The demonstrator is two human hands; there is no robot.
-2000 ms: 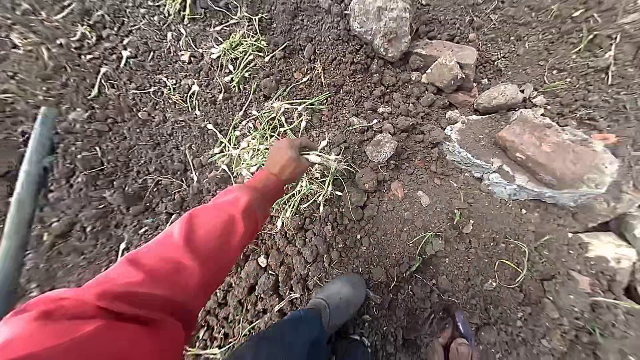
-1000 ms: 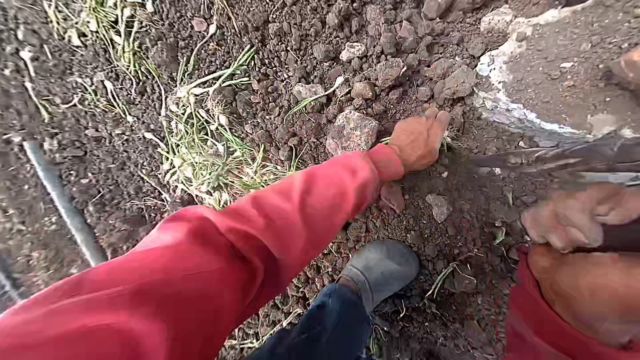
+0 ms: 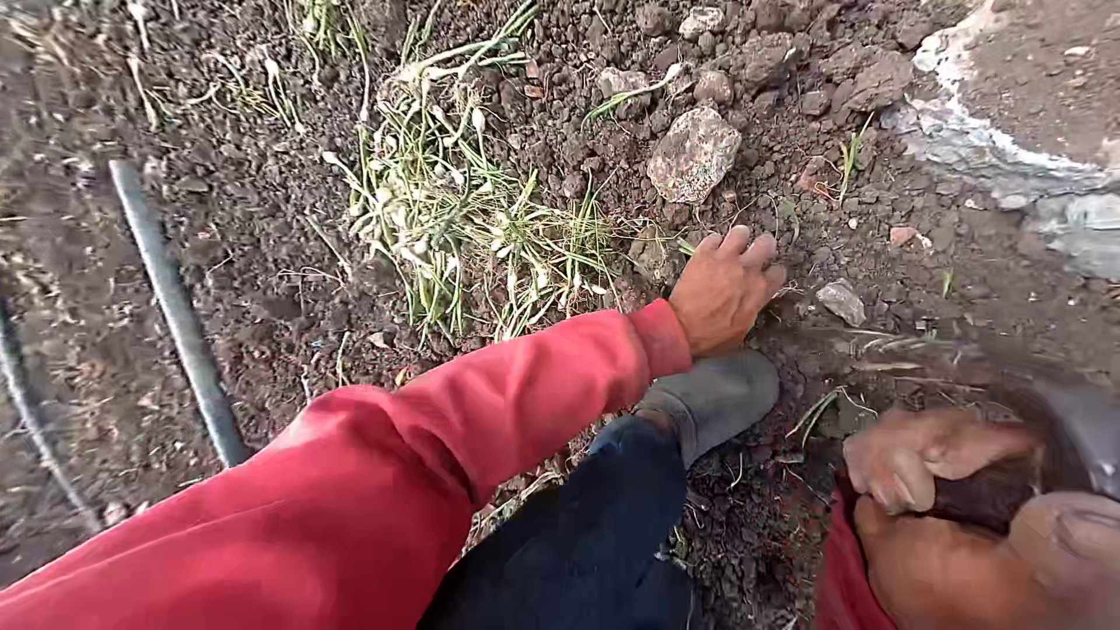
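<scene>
My left hand (image 3: 726,284), in a red sleeve, rests palm down on the soil with its fingers slightly apart; nothing shows in it, though its underside is hidden. A pile of pulled bulb seedlings (image 3: 429,210), like young onions with white bulbs and green leaves, lies to its left. A single seedling (image 3: 634,92) lies above, near a rounded stone (image 3: 694,155). At the lower right, my right hand (image 3: 936,455) is closed around a dark object (image 3: 984,499), blurred and partly hidden, perhaps a tool's handle.
A grey pipe or pole (image 3: 179,306) lies at the left. My grey shoe (image 3: 722,398) stands just below the left hand. A large pale-edged slab (image 3: 1006,149) is at the upper right, and a small stone (image 3: 841,302) sits beside the left hand on cloddy soil.
My left hand has moved right, off the seedling pile onto bare soil. My right hand, out of view at first, has come in at the lower right with the dark object.
</scene>
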